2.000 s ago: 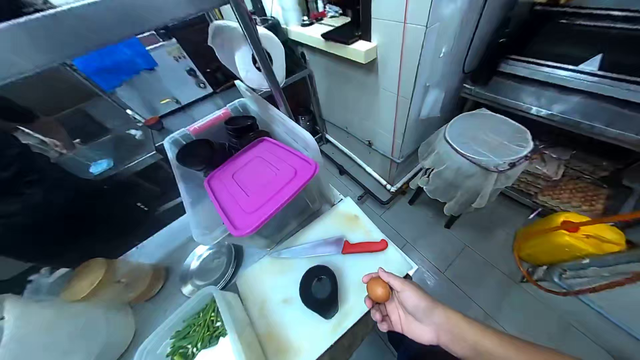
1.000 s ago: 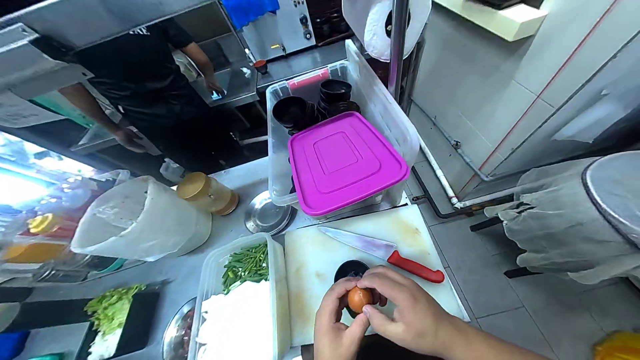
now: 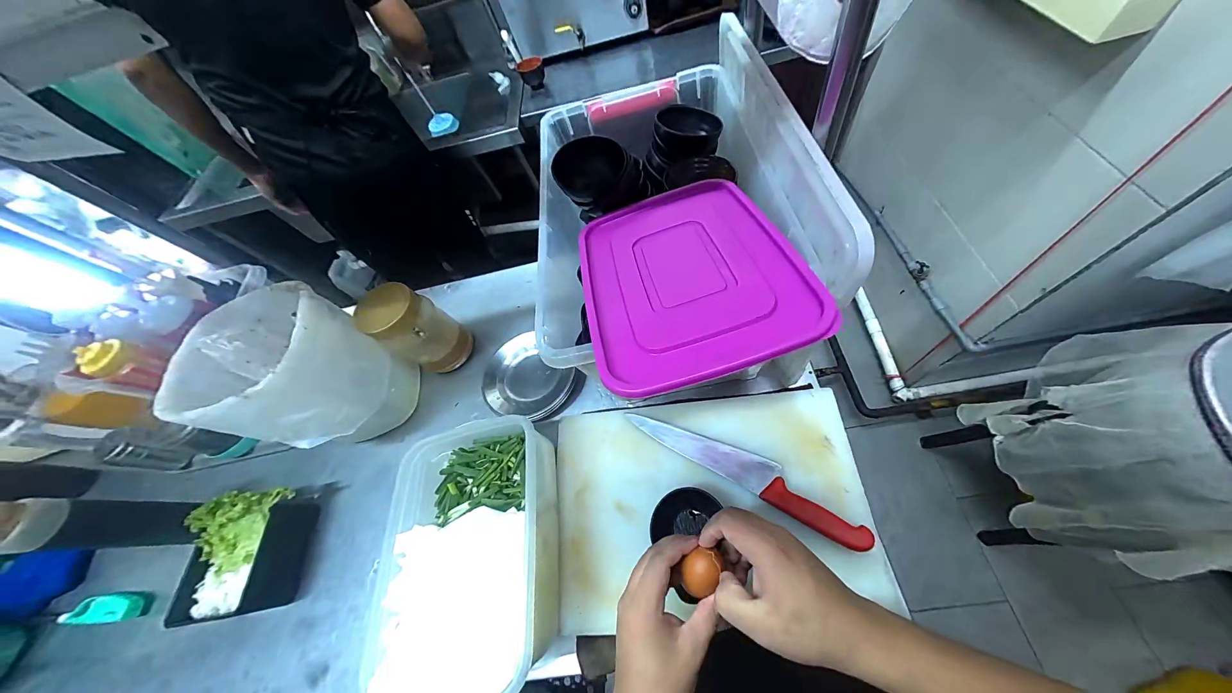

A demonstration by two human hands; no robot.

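Note:
Between them, my left hand (image 3: 664, 616) and my right hand (image 3: 784, 592) grip a brown egg (image 3: 701, 572) by the fingertips and thumbs. Its shell looks broken at the top edge. Under the egg is a small black bowl (image 3: 668, 512), partly hidden by my fingers; something clear shows in it. The bowl stands on a stained white cutting board (image 3: 602, 500). Behind my right hand, a knife with a red handle (image 3: 816, 515) lies on the board, its blade pointing up and left.
Left of the board stands a plastic container (image 3: 542, 558) with cut green vegetables (image 3: 483, 474) and white food. Behind are metal plates (image 3: 527, 377), a jar (image 3: 414, 327) and a clear bin (image 3: 563, 279) with black bowls and a magenta lid (image 3: 707, 289). A person (image 3: 298, 106) stands beyond.
Two seconds ago my right hand alone held the egg, right of the bowl. Now both hands hold it over the bowl. The view has swung left.

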